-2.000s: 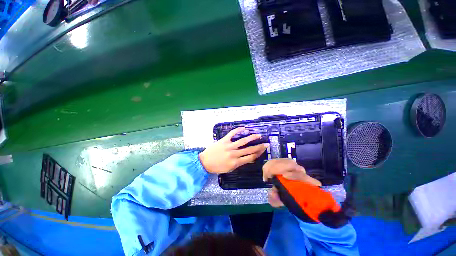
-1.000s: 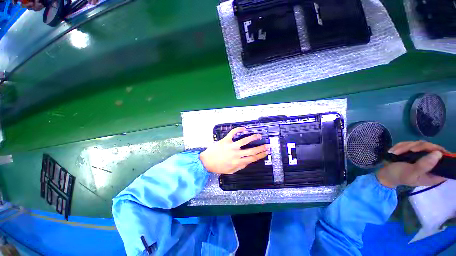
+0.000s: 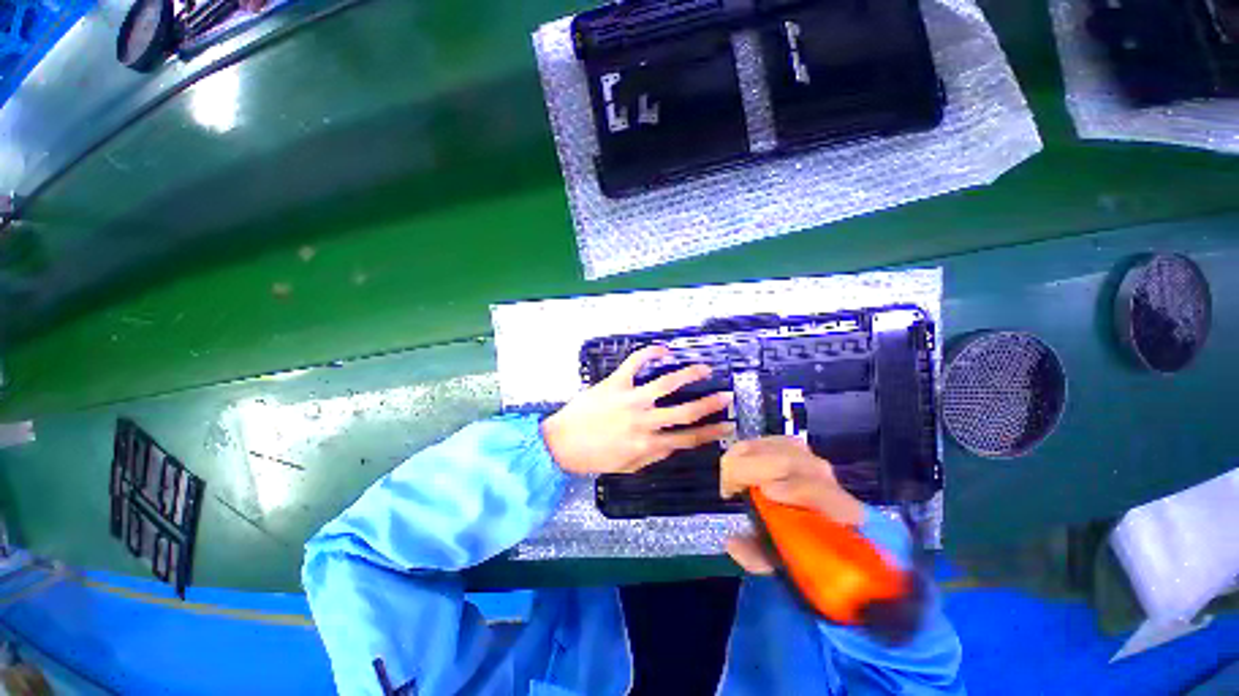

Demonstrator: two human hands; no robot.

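A black plastic housing [image 3: 842, 408] lies open side up on a whitish bubble-wrap sheet [image 3: 537, 340] at the bench edge. My left hand [image 3: 639, 419] lies flat on the housing's left half, fingers spread, pointing right. My right hand [image 3: 781, 476] is over the lower middle of the housing and grips an orange-and-black electric screwdriver [image 3: 829, 555], blurred, its handle pointing down and right. The tool's tip is hidden by the hand. White bracket-shaped marks [image 3: 794, 415] show beside the greyish centre strip.
Two round dishes [image 3: 1003, 394] stand right of the housing. A slotted black frame [image 3: 155, 506] lies at left. The green conveyor [image 3: 408, 231] carries another housing [image 3: 679, 116] on a sheet and part of one more at top right. A crumpled white bag [image 3: 1189, 551] is at the right edge.
My right hand has moved left with the screwdriver, from the dishes back over the housing. My left hand has stayed put. The housings on the conveyor have shifted left.
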